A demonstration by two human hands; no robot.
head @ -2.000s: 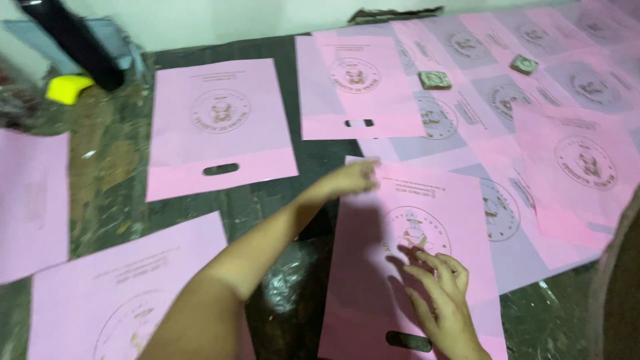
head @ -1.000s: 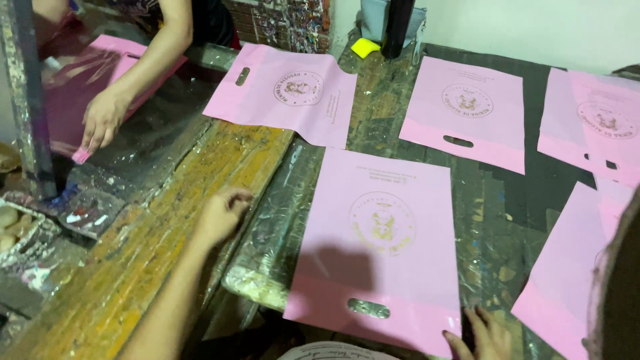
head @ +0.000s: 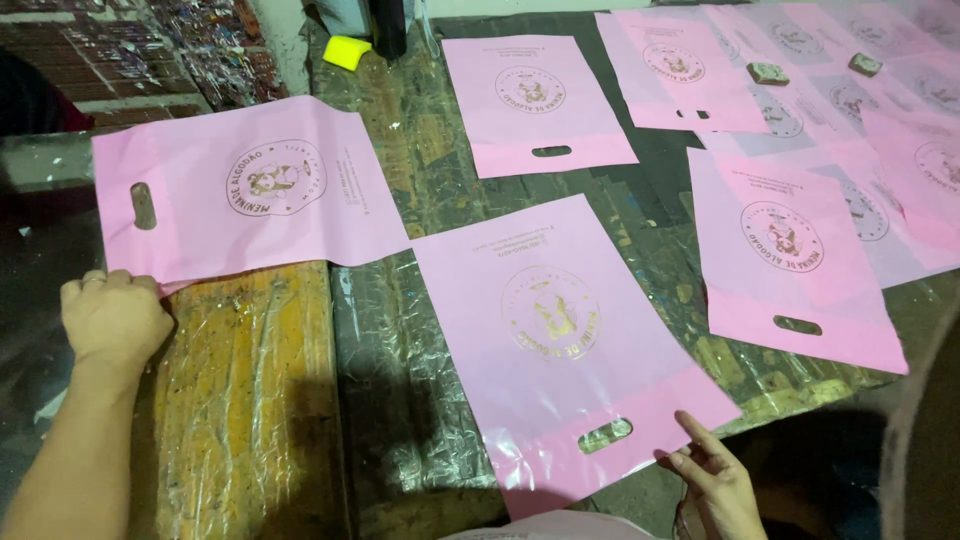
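Observation:
My left hand (head: 114, 319) grips the lower corner of a pink plastic bag (head: 199, 180), which lies sideways with its die-cut handle hole to the left and a round gold print. Another pink printed bag (head: 480, 345) lies in front of me, handle hole nearest my body. My right hand (head: 705, 469) pinches that bag's near edge, to the right of the hole, between thumb and fingers. The far corner of this bag meets the right edge of the sideways one.
More printed pink bags (head: 517, 135) lie behind and to the right, some overlapping. Two small blocks (head: 768, 73) (head: 865, 64) rest on the sheets. A yellow object (head: 346, 52) stands by a dark upright object (head: 388, 26) at the back of the worn table (head: 247, 375).
My left hand has moved from the table edge onto the sideways bag's corner. The other person's hand and bag at the left are out of view. The view has shifted.

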